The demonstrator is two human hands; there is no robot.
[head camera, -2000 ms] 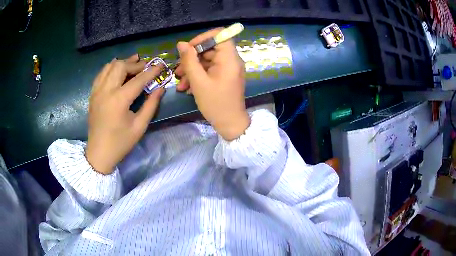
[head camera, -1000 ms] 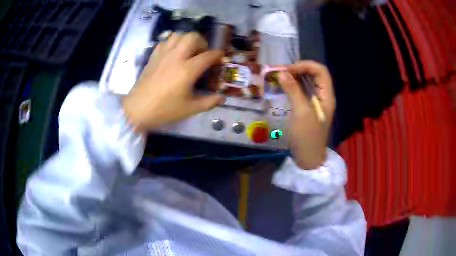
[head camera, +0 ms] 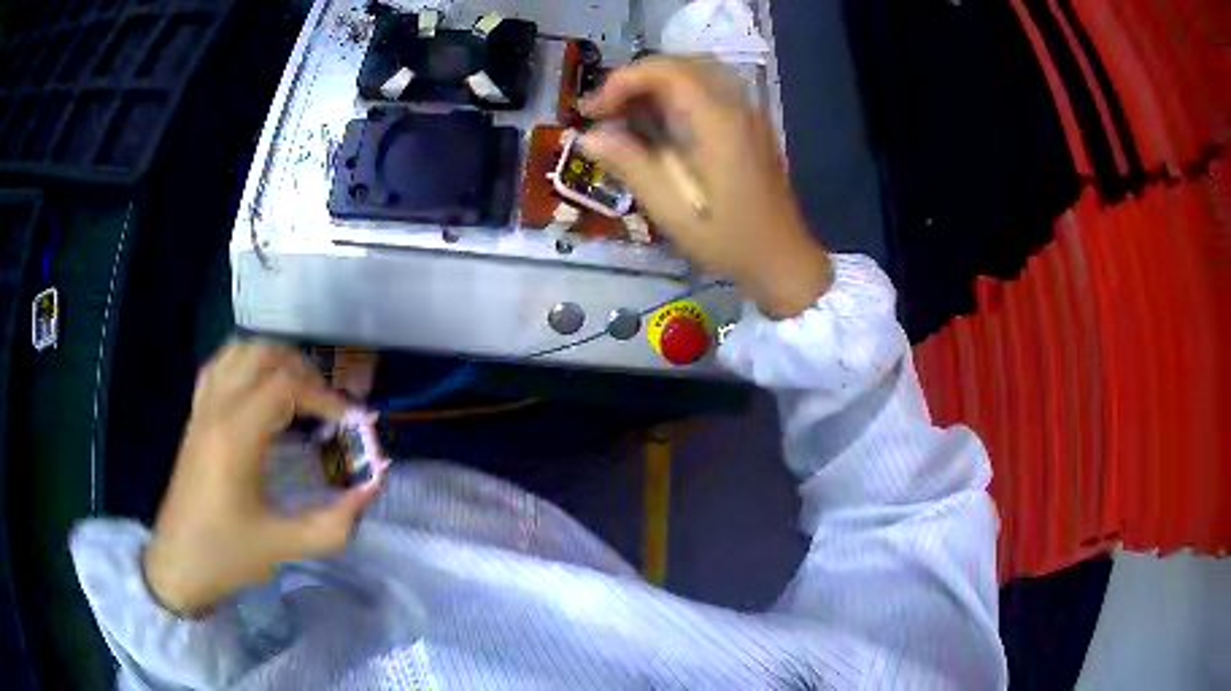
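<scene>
My left hand is in front of the press at lower left and holds a pinkish-rimmed watch case between thumb and fingers. My right hand is over the brown press nest with its fingers at a second pinkish-rimmed case, which shows yellow and dark insides and lies tilted over the nest. The tweezers' pale handle end sticks out of my right hand; the prongs are hidden. Whether the second case is fully seated cannot be told.
Black fixture plates lie left of the nest on the white press base. Two metal buttons and a red emergency stop are on its front. Red trays stand right. A black foam tray and another case are left.
My view has moved from the green bench to the press. In the last second my left hand has drawn back from the nest with a case, and my right hand has moved left with a case to the nest.
</scene>
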